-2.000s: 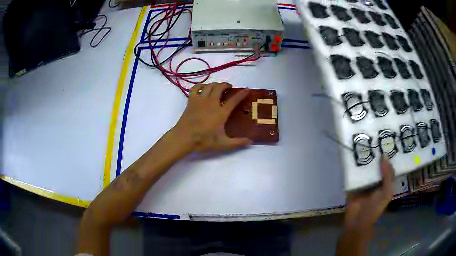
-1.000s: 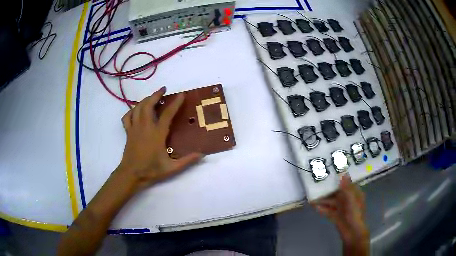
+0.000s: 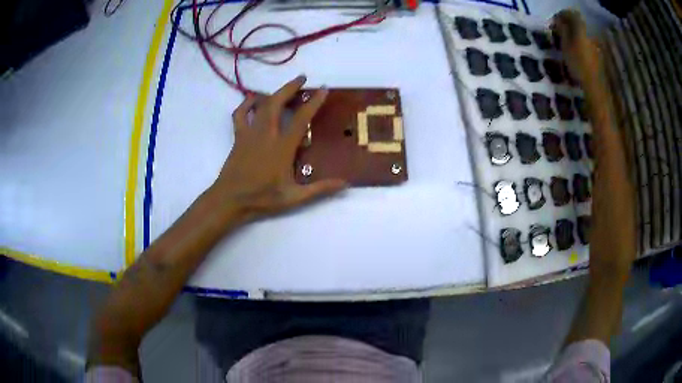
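The reddish-brown test fixture lies flat on the white bench, its pale nest empty. My left hand spans the fixture's left side, fingers at the top edge and thumb at the bottom edge. The white foam tray lies to the right with rows of dark speaker units; a few nearer ones shine silvery. My right hand is over the tray's far right corner, small and blurred; whether it holds a unit cannot be told. My right forearm hides the tray's right columns.
Red and black test leads loop behind the fixture. The tester is cut off by the top edge. A layered tray stack stands at the right, against my right forearm. A dark panel is at the far left.
The foam tray was tilted up in my right hand and now lies on the bench. My right hand has let go of its near edge and moved to its far end.
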